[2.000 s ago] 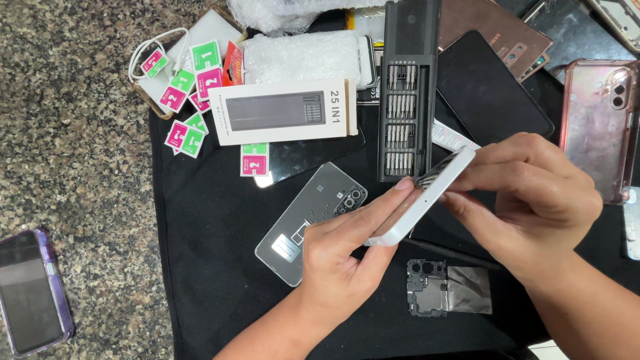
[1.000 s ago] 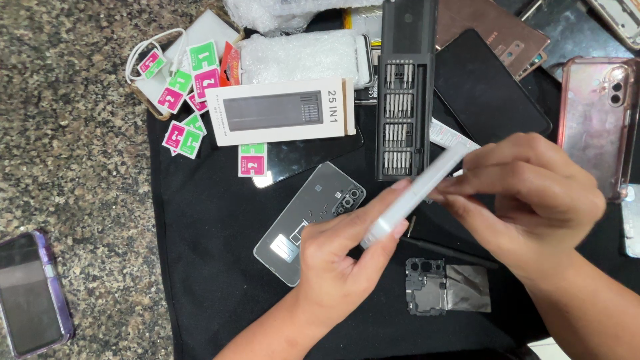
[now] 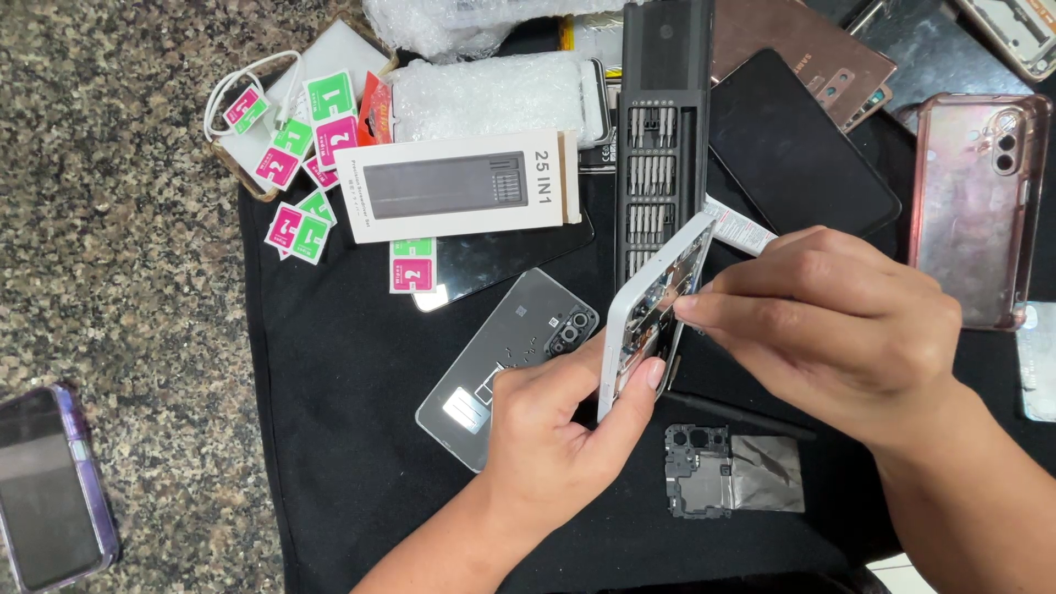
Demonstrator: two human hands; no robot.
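Observation:
My left hand grips an opened smartphone by its lower end, tilted on edge with its inner parts turned to the right. The fingertips of my right hand are pinched together at the phone's inside; whether they hold something small cannot be seen. Just behind the phone lies a black screwdriver case with rows of bits. A phone back cover with small screws on it is to the left. Below my right hand are a black inner phone cover with a silvery sheet, and a dark slim rod.
A screwdriver set box, wipe packets and a bubble-wrapped item lie at upper left. A black phone screen, brown back panels and a pink clear case are at upper right. A purple-cased phone rests on the granite.
My left hand has turned the phone, so its inside now shows, where one second ago mostly its edge did. The right hand stays close to it, fingertips now at the inner parts.

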